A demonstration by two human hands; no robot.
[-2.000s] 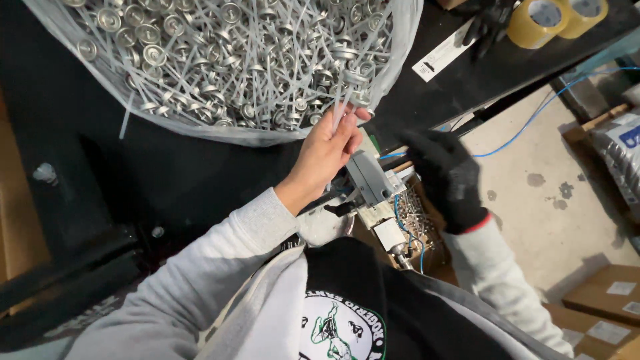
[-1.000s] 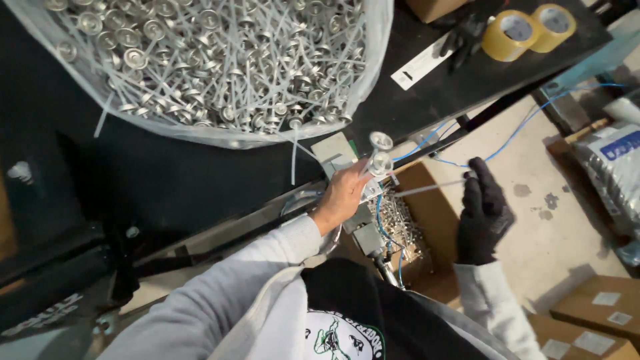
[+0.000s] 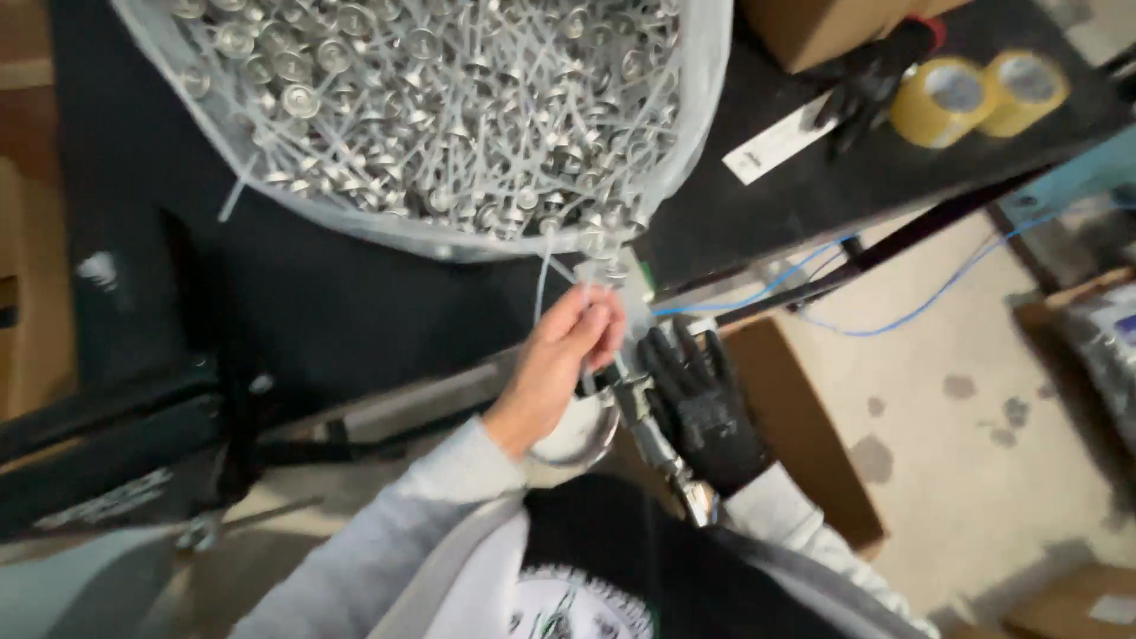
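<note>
My bare left hand (image 3: 568,355) is closed on aerosol valves (image 3: 606,257) with metal cups and thin plastic dip tubes, just below the rim of a clear plastic bag (image 3: 444,244). The bag holds a heap of the same valves (image 3: 497,115). My right hand (image 3: 706,408), in a black glove, lies beside a metal machine (image 3: 652,435) with its fingers apart; its palm side is hidden, and no valve shows in it. One loose dip tube (image 3: 542,284) hangs over the bag's lower edge near my left hand.
A cardboard box (image 3: 816,426) stands below the machine. Rolls of yellow tape (image 3: 942,102), a black glove (image 3: 874,80) and a white card (image 3: 777,142) lie on the black table (image 3: 355,328). Blue tubing (image 3: 923,311) runs beyond the table edge at right.
My right hand has come back left to the machine from out over the box at right. The dip tube that ran toward it a second ago no longer shows there. My left hand still holds valves.
</note>
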